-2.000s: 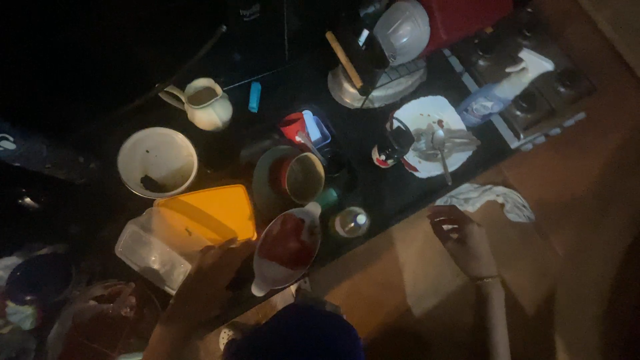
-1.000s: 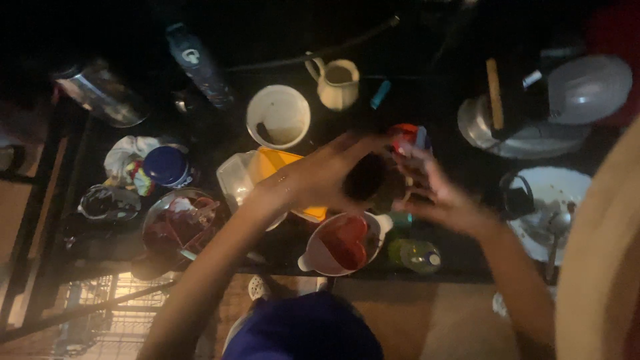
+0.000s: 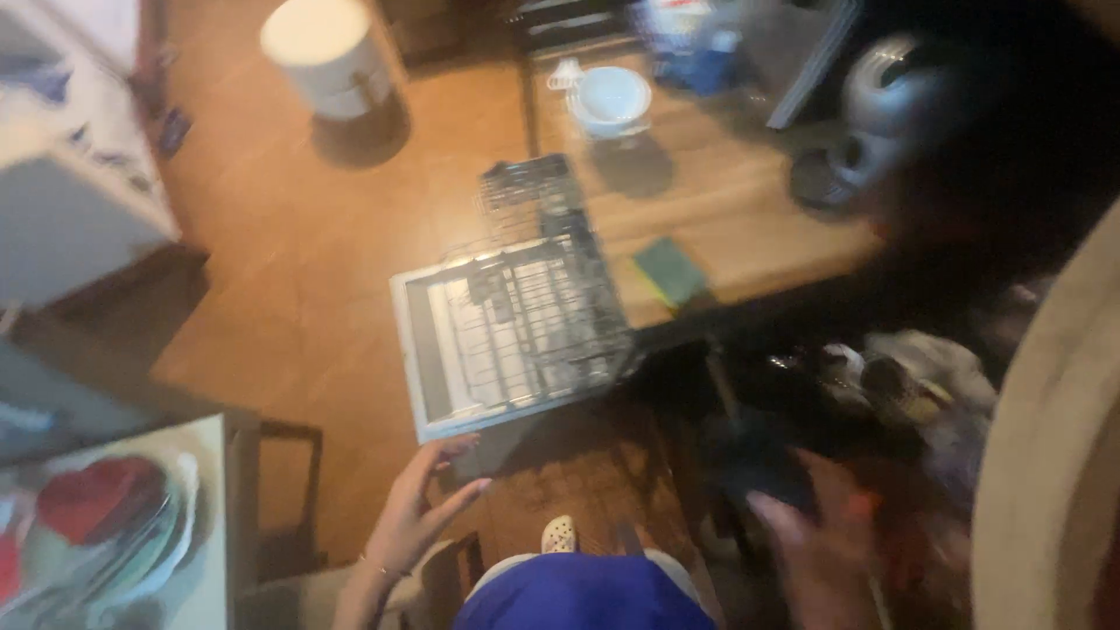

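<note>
My left hand (image 3: 429,507) is held out in the air with thumb and fingers apart and nothing between them, just below the near edge of an open dishwasher door (image 3: 420,376). A wire dish rack (image 3: 525,324) stands out over that door. To the right, my right hand (image 3: 814,534) has its thumb and fingers around a dark, roundish object (image 3: 757,464), too blurred to name. Beyond it, a green and yellow sponge (image 3: 669,273) lies on the wooden counter (image 3: 744,236), near its front edge.
A white bowl (image 3: 611,101) sits farther back on the counter. A white cylindrical bin (image 3: 328,66) stands on the floor. Stacked plates (image 3: 175,525) rest on a pale table at lower left. Blurred dishes (image 3: 910,376) lie at right, beside a large pale curved edge (image 3: 1032,420).
The view has swung strongly to the left, onto the dishwasher. My hands, close together around a dark object a second ago, are now far apart, and the dark object is at my right hand.
</note>
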